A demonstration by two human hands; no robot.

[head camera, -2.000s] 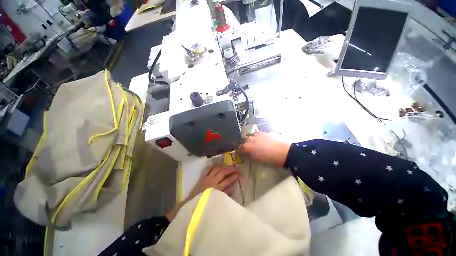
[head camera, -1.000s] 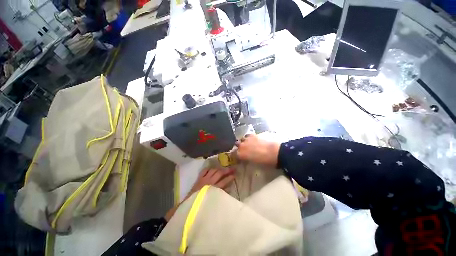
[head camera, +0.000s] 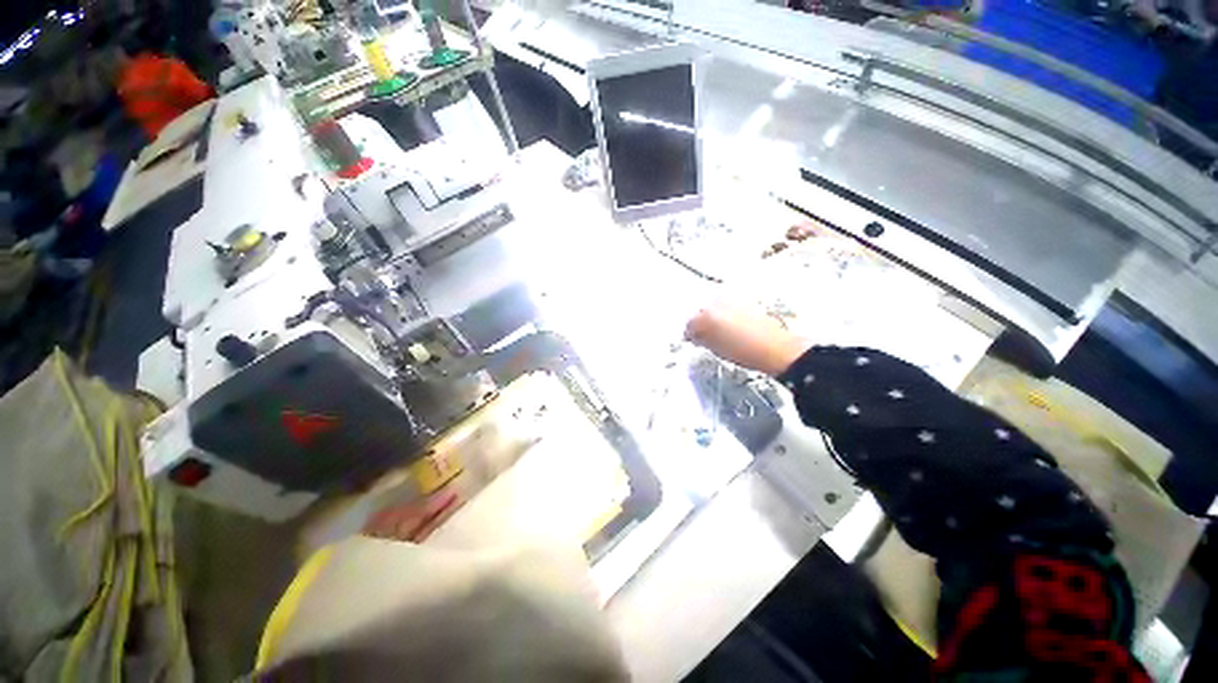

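Note:
The beige cloth (head camera: 461, 607) with a yellow edge bulges in front, its far part under the dark grey and white machine head (head camera: 307, 414). My left hand (head camera: 412, 516) lies on the cloth just in front of the small yellow clamp (head camera: 437, 468); only its fingers show, the rest is behind the cloth. My right hand (head camera: 735, 336) is away from the cloth, low over the table right of the machine, fingers bunched; blur and glare hide whether they hold anything. A pale plate with a yellow edge (head camera: 541, 447) lies right of the head.
A beige stack with yellow edges (head camera: 67, 494) is at left. The dark screen (head camera: 651, 134) stands behind the table. Small brownish pieces (head camera: 797, 235) lie near the far edge. More beige cloth (head camera: 1069, 434) is at right. A thread cone (head camera: 341, 150) is behind the machine.
The view has turned right. My right hand has left the cloth by the needle and moved right over the table. My left hand stays on the cloth by the clamp. The yellow-edged plate now shows.

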